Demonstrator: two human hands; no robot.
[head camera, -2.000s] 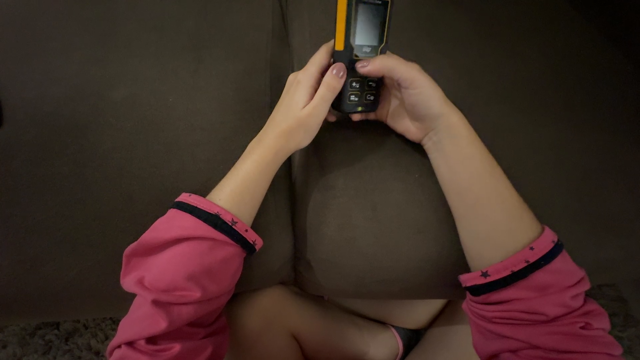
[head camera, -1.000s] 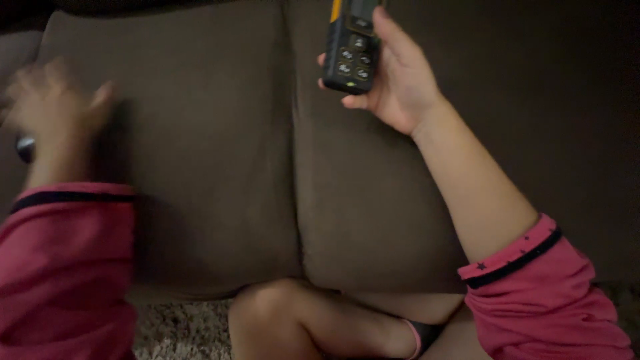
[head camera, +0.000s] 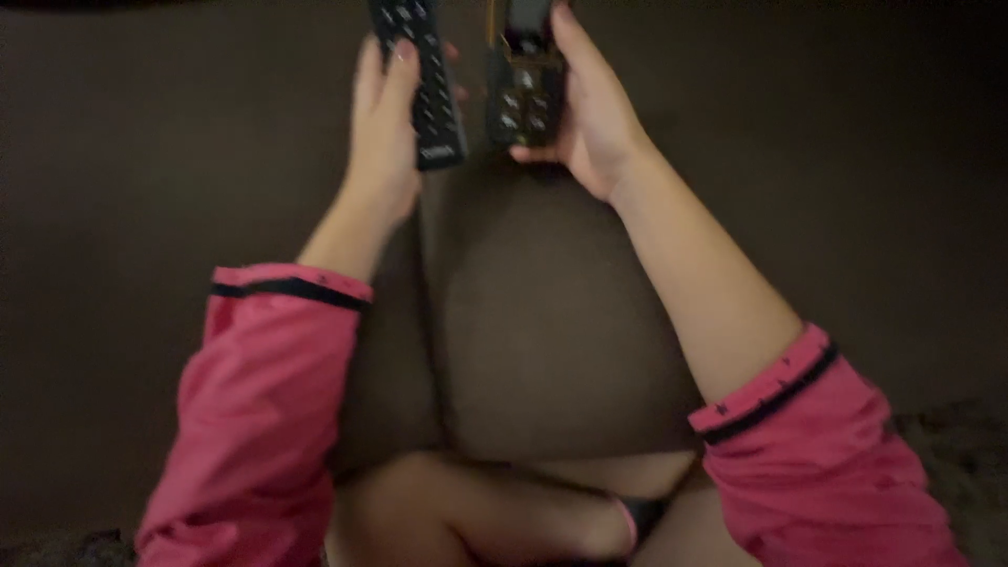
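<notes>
A black remote control (head camera: 431, 94) with rows of small buttons is held in my left hand (head camera: 386, 118), the thumb lying over its keys. Beside it, a short gap to the right, my right hand (head camera: 602, 110) grips a black and yellow-orange handheld device (head camera: 526, 98) with a small screen and several keys, perhaps a laser distance meter. Both things are upright in the view, and their top ends are cut off by the upper edge. The picture is blurred, so the key markings cannot be read.
Dark brown sofa cushions (head camera: 551, 315) lie under both hands, with a seam running between them. Crossed bare legs (head camera: 504, 512) are at the bottom, in front of the cushions. Patches of shaggy rug (head camera: 957, 457) show at the lower corners.
My left hand, off at the far left a second ago, is back near the middle with a black remote control in it. The right hand still holds the handheld device.
</notes>
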